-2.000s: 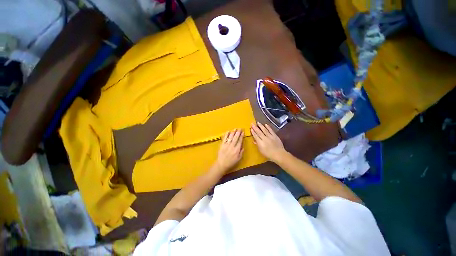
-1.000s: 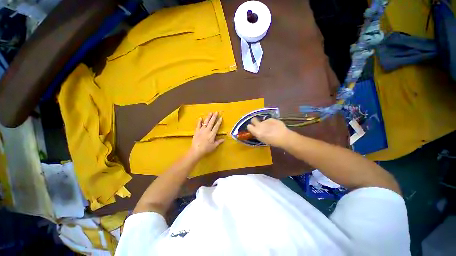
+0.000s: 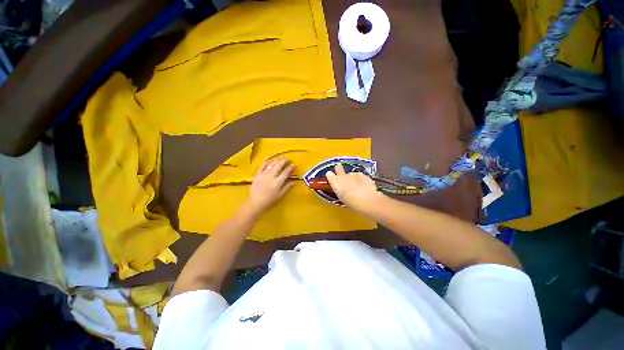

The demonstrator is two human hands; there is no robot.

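Note:
A mustard-yellow garment panel (image 3: 226, 204) lies nearest me on the brown pressing table, with a seam line running along its middle. My right hand (image 3: 352, 189) grips the orange-brown handle of the steam iron (image 3: 327, 164). The iron rests on the right part of the panel, over the seam line, its tip pointing left. My left hand (image 3: 272, 183) lies on the panel just left of the iron's tip, fingers over the seam line, holding nothing. The seam under the iron and hand is hidden.
A panel stack (image 3: 239, 75) lies beyond, with loose yellow panels (image 3: 126, 178) at left. The white tape roll (image 3: 364, 31) stands at the far side. The rag-wrapped hose (image 3: 513, 99) runs up right. A brown padded arm (image 3: 75, 65) hangs upper left. A blue bin (image 3: 513, 164) sits right.
Both hands were on the panel; my right hand then took hold of the iron and set it on the panel. Since then, the iron and my left hand have moved a little left.

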